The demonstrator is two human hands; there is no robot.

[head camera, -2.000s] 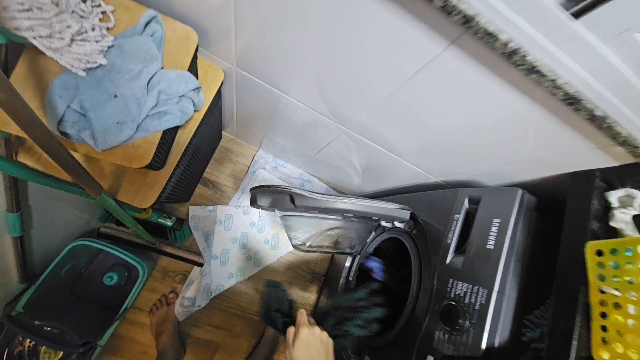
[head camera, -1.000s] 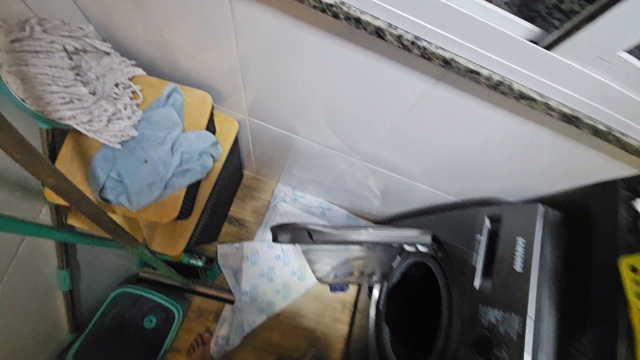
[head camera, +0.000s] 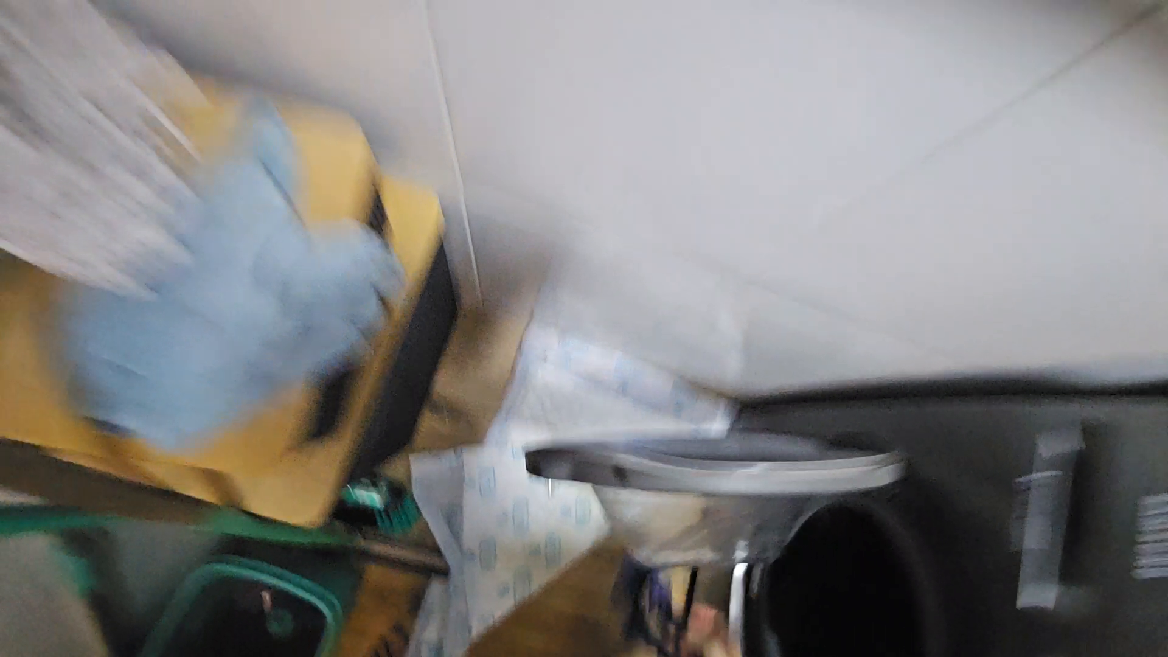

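Note:
Everything is blurred. A black front-loading washing machine (head camera: 985, 511) stands at the lower right, its round door (head camera: 712, 470) swung open and its drum opening (head camera: 844, 584) dark. Low behind the door's glass, at the bottom edge, shows a small patch of skin, perhaps my right hand (head camera: 707, 630). A dark purplish thing (head camera: 643, 598), perhaps cloth, is beside it; whether it is held cannot be told. My left hand is out of view. White printed plastic sheeting (head camera: 520, 520) lies on the floor left of the door.
At the left, a light blue cloth (head camera: 228, 301) lies on yellow-topped dark boxes (head camera: 401, 365), with a whitish mop head (head camera: 82, 137) over it. Below are green handles, a green brush (head camera: 379, 502) and a green-rimmed bucket (head camera: 246, 611). A pale tiled wall (head camera: 730, 182) rises behind.
Two seconds ago a hand was on dark green cloth before the drum opening; that cloth no longer shows. The view has shifted and moved closer to the boxes and machine door.

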